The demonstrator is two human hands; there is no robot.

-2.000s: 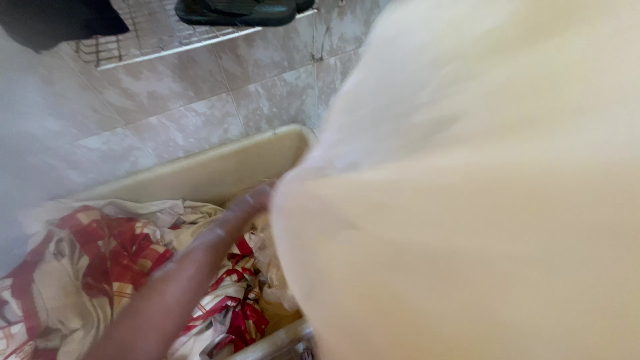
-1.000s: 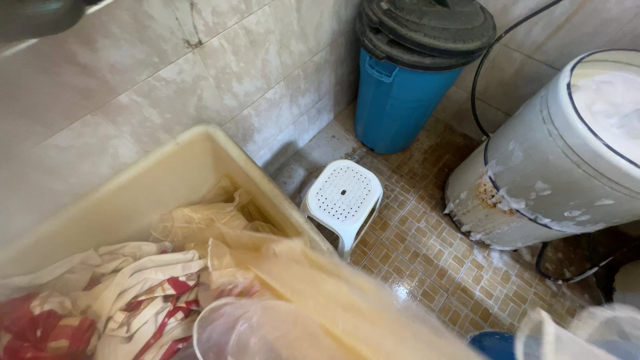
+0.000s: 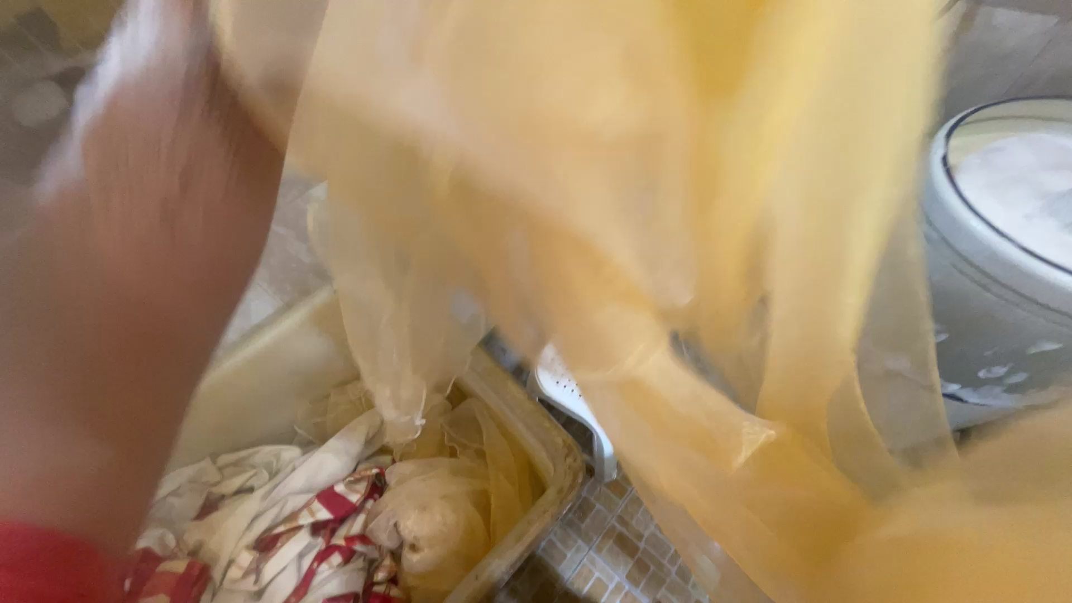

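Sheer yellow fabric [image 3: 603,234] hangs across the middle and right of the view, blurred by motion. My left hand [image 3: 180,75] is raised at the upper left, at the fabric's edge; its fingers run out of the frame and a red sleeve or band shows at the lower forearm. Whether its fingers close on the cloth cannot be seen. My right hand is not visible. Below, a cream plastic tub [image 3: 536,502] holds white and red patterned cloth [image 3: 285,519], with more sheer yellowish fabric [image 3: 444,511] bunched at its right end.
A white plastic stool [image 3: 578,402] stands just right of the tub, partly behind the hanging fabric. At the right is a round whitish drum-shaped tub [image 3: 1005,293] with white foam inside and suds on its side. Brown tiled floor [image 3: 620,536] lies beneath.
The sheer yellow fabric, low over the tub a second ago, now hangs high across the view. My left arm has come up into sight at the left.
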